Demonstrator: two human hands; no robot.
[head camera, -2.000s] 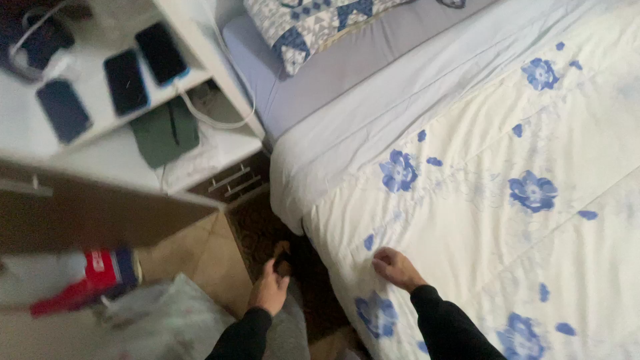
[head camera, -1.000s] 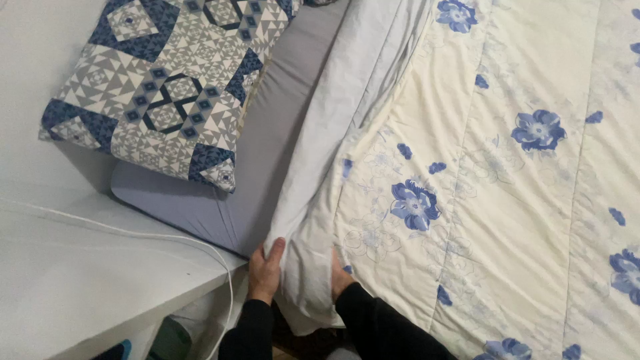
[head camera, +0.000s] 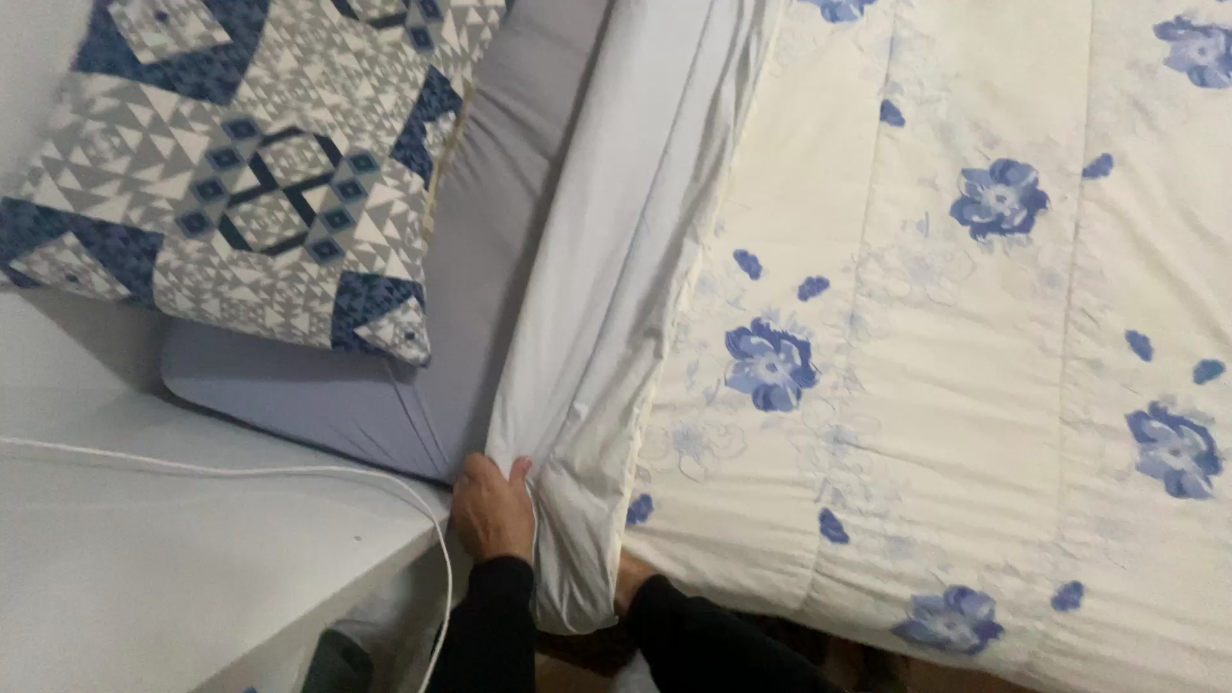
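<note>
My left hand (head camera: 493, 508) grips the edge of a folded-back pale grey sheet (head camera: 616, 192) at the near side of the bed, thumb on top. Just to its right, my right hand (head camera: 630, 577) is mostly hidden under the sheet and the cream quilt with blue flowers (head camera: 924, 366); only the wrist area shows, so its fingers cannot be seen. A grey-lilac fitted sheet (head camera: 510, 125) covers the mattress left of the fold. On it lies a pillow (head camera: 260, 173) with a blue, grey and white geometric pattern.
A white shelf or tabletop (head camera: 192, 539) adjoins the mattress corner at the left. Across it runs a white cable (head camera: 289, 470), which hangs over its edge beside my left forearm. Below is a dark green item (head camera: 337, 662), partly hidden.
The view has swung toward the pillow end. Two seconds ago both hands were apart near the bed's side; since then they have come to the bedding edge, and my left hand has grasped the sheet.
</note>
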